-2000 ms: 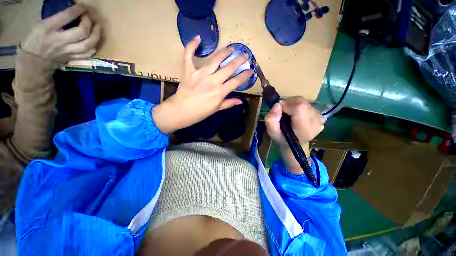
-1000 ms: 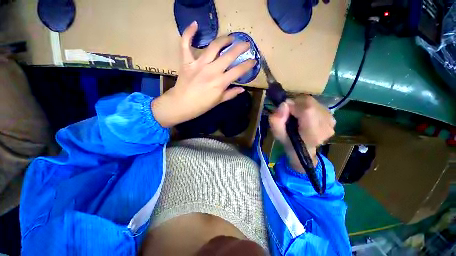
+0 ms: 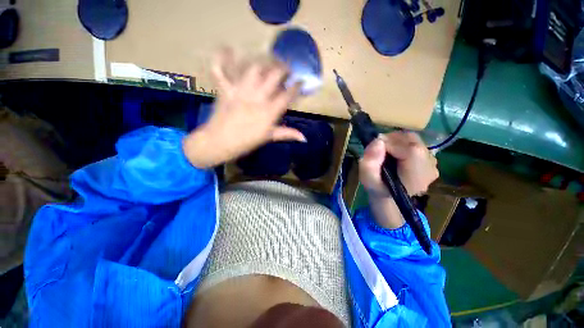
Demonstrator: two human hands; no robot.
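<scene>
A dark oval cover [image 3: 298, 51] lies on the cardboard in front of me, with a bright, blurred patch at its lower edge. My left hand [image 3: 253, 99] is motion-blurred, with its fingers spread; the fingertips are at or over this lower edge, and contact is unclear. My right hand [image 3: 400, 166] holds a black soldering iron [image 3: 366, 128] like a pen. The iron's metal tip points up and left, right of the cover and apart from it.
Other dark covers [image 3: 387, 27] lie on the cardboard sheet [image 3: 186, 38], with small black parts [image 3: 426, 11] at upper right. Below the bench edge is a carton of dark covers [image 3: 312, 150]. A cord [image 3: 475, 102] runs to a dark unit. A tan sleeve [image 3: 32, 173] shows at left.
The iron tip has come away from the cover. My left hand has shifted left, and its fingers are no longer spread over the worked cover. The view has shifted slightly.
</scene>
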